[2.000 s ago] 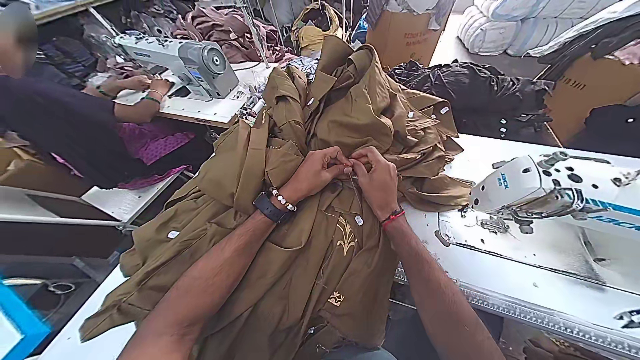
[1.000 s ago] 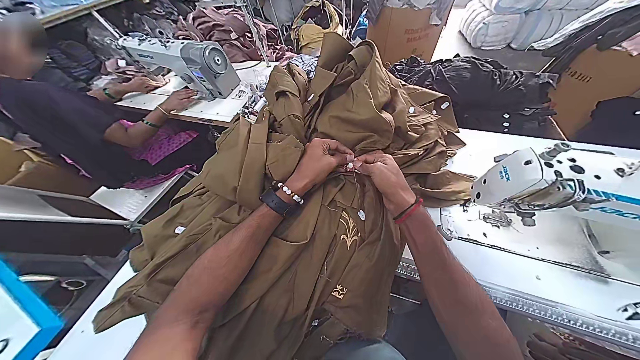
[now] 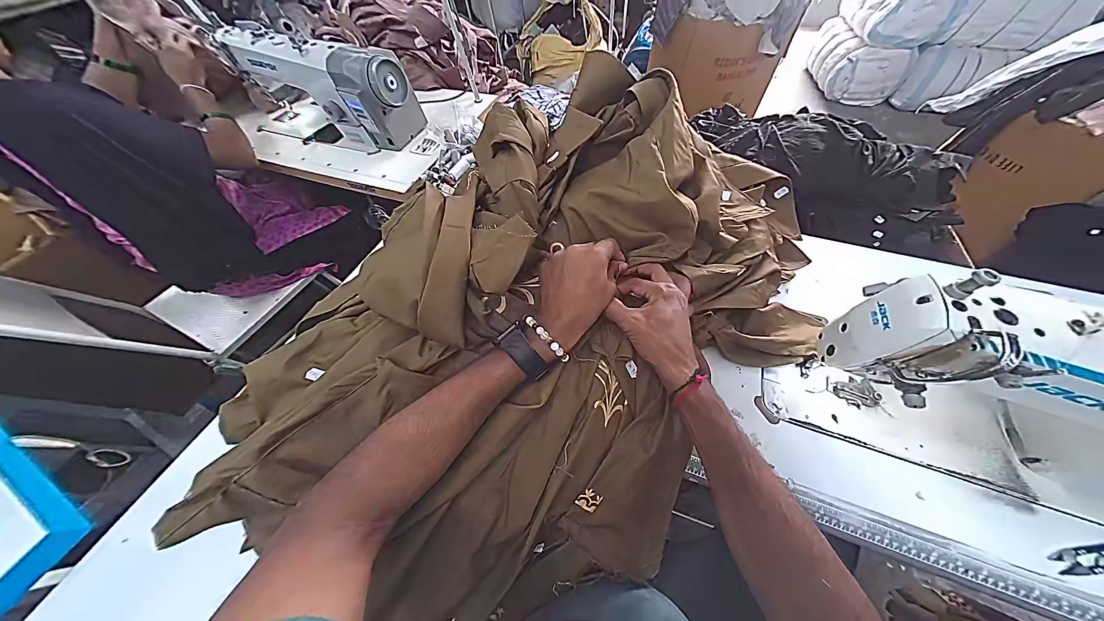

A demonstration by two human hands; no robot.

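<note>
A heap of olive-brown fabric garment pieces [image 3: 414,431] covers the table before me, some with gold embroidery [image 3: 609,395] and small white stickers. Near the middle of the heap, my left hand [image 3: 582,285], with a dark watch and beaded bracelet at the wrist, pinches the brown fabric. Touching it at the fingertips, my right hand [image 3: 657,319], with a red thread at the wrist, grips the same cloth. What lies between the fingertips is too small to make out. Right of the heap stands a white Jack sewing machine [image 3: 914,328].
A second sewing machine [image 3: 319,78] stands at the upper left, where another person's hands [image 3: 181,69] rest near dark cloth. Black garments [image 3: 828,164] and cardboard boxes [image 3: 716,65] lie behind the heap. A measuring tape [image 3: 906,552] runs along the table's front edge. A blue-edged frame [image 3: 43,526] juts in at left.
My hands stay close together on the brown cloth, with the fingers shifted slightly. The other person's hands have moved from the machine bed up toward the cloth at the upper left.
</note>
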